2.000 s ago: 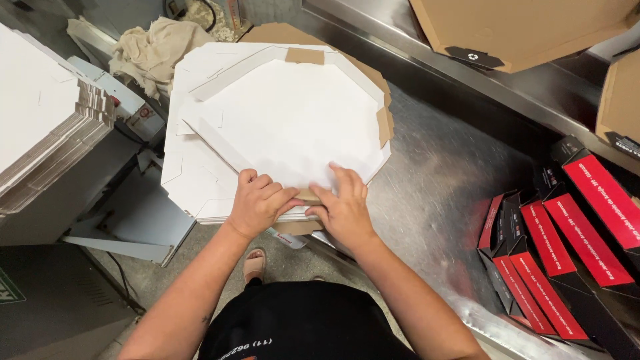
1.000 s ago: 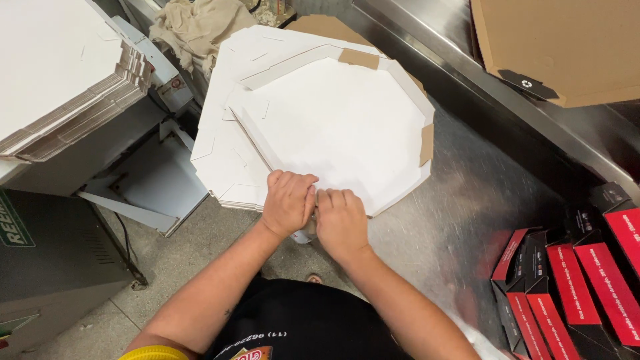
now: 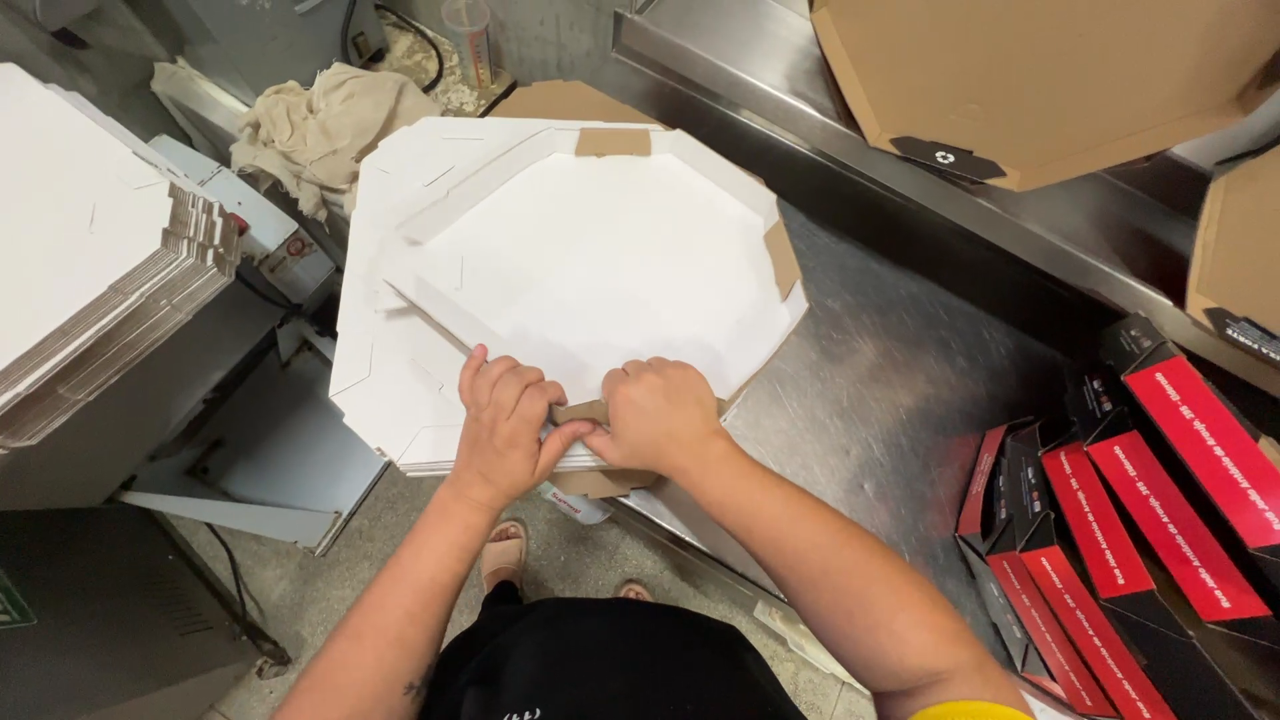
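Note:
A white octagonal cardboard pizza box [image 3: 600, 270] lies over a stack of flat white box blanks [image 3: 380, 350] at the edge of a steel counter. Its far and right walls stand up, with brown tabs folded over at two corners. My left hand [image 3: 510, 425] grips the near wall, with fingers inside and thumb outside. Right beside it, my right hand [image 3: 660, 415] is closed over the same wall. A brown tab [image 3: 582, 411] shows between the two hands. The parts of the wall under my fingers are hidden.
A tall stack of white cardboard blanks [image 3: 80, 230] stands at the left. Several red and black boxes [image 3: 1180, 530] stand on the steel counter [image 3: 850, 370] at right. Brown box parts [image 3: 1040, 80] rest on the raised shelf. A beige cloth [image 3: 325, 125] and a plastic cup [image 3: 468, 40] are behind.
The hands stay at the near wall of the box. My left fingers have spread along the wall, compared with the tighter grip one second ago. The view has shifted.

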